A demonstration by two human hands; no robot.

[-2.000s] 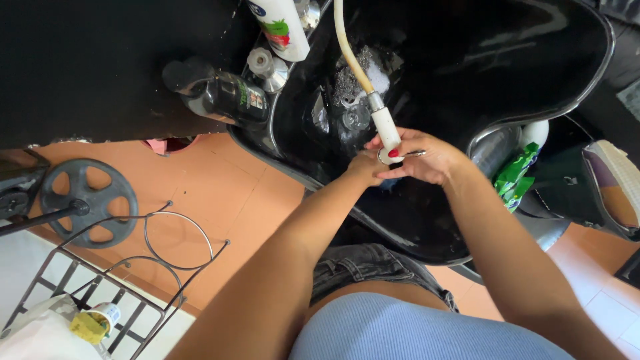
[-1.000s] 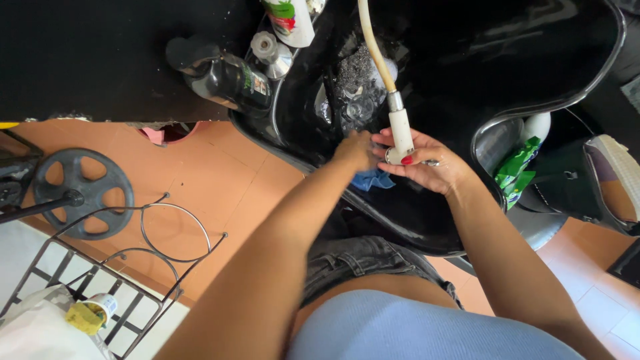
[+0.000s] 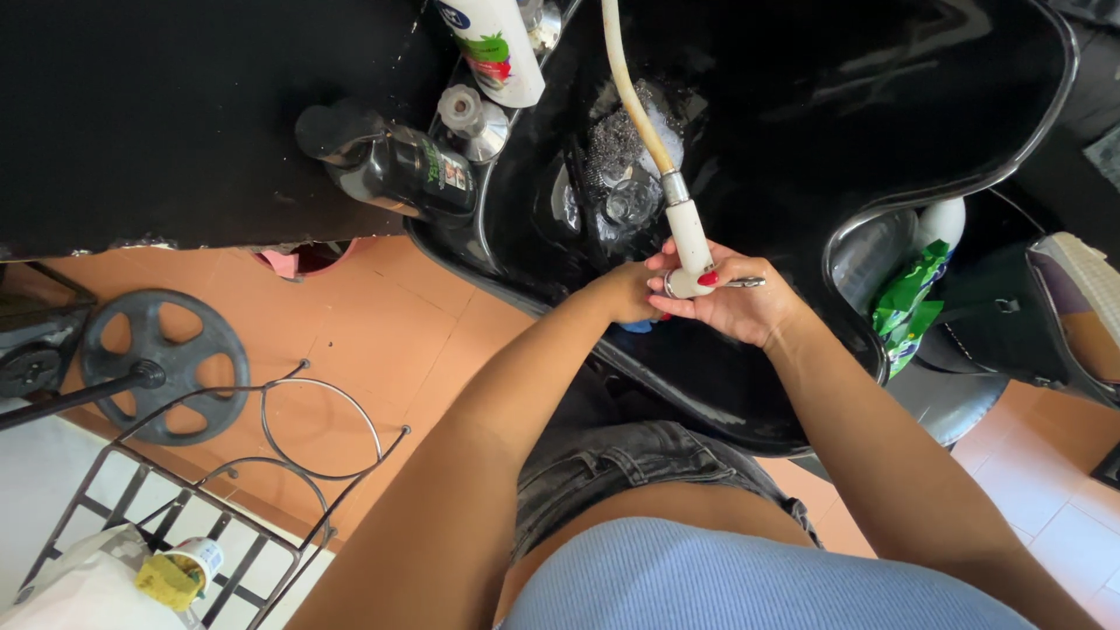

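Note:
My right hand [image 3: 731, 293] is closed around the white head of a hand shower [image 3: 689, 241], its thumb with red nail across it; a small metal lever sticks out on the right. The pale hose [image 3: 634, 96] runs up from it. My left hand [image 3: 628, 293] is just left of the shower head, its fingers mostly hidden, over a bit of blue cloth [image 3: 639, 326]; its grip cannot be seen. Both hands are over the near part of a black salon wash basin [image 3: 770, 114]. Beyond them in the basin lie suds [image 3: 665, 144] and a dark mesh-like item [image 3: 612, 144] near a clear round piece [image 3: 628, 203].
At the basin's left edge stand a dark bottle [image 3: 407, 171], a metal tap knob [image 3: 472, 122] and a white bottle [image 3: 503, 57]. On the right are a green packet [image 3: 910, 302] and a black bag [image 3: 997, 315]. A wire rack [image 3: 245, 516] stands lower left.
My left hand was over a more visible blue cloth a second ago; now the hand covers most of it. The shower head remains in my right hand.

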